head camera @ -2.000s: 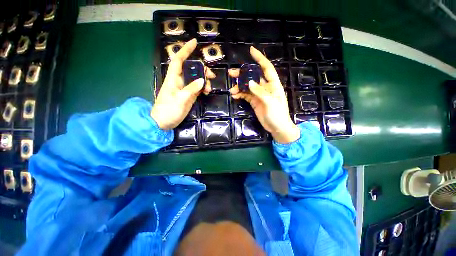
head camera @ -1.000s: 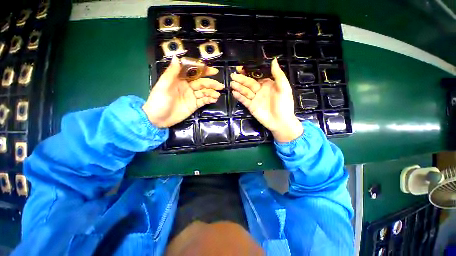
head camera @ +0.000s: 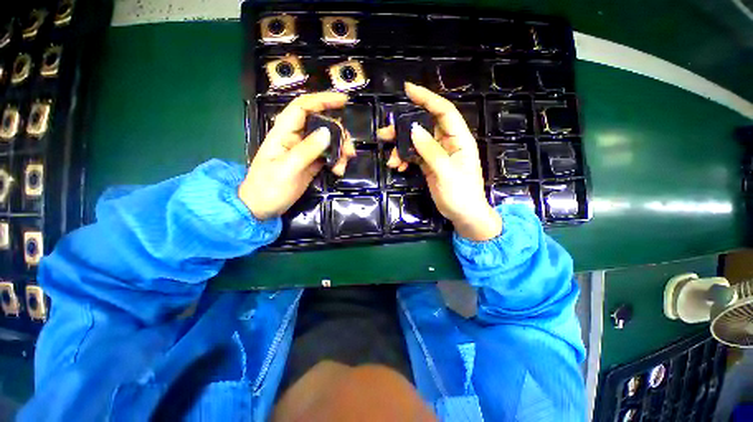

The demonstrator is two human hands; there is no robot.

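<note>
My left hand (head camera: 289, 157) holds a smartwatch unit (head camera: 324, 136), dark screen side up, thumb on its face. My right hand (head camera: 446, 161) holds a second smartwatch unit (head camera: 410, 134), also dark side up, thumb on it. The hands are apart, above the black working tray (head camera: 356, 218). Four gold watch cases lie back up in its upper left pockets, one of them a gold watch case (head camera: 348, 74). Black watch cases sit in pockets on its right side, such as a black watch case (head camera: 516, 163). The pockets under my hands are partly hidden.
A tray of gold units (head camera: 62, 165) stands at the left edge. The green mat (head camera: 660, 181) has a pale strip (head camera: 640, 64) behind. At lower right are a small fan (head camera: 733, 316), a small dark object (head camera: 621, 316) and another tray (head camera: 677, 375) with a few round items.
One second ago both units showed their backs, with the fingers spread. Now both are turned dark face up with the thumbs over them. Two seconds ago small lit marks showed on the faces.
</note>
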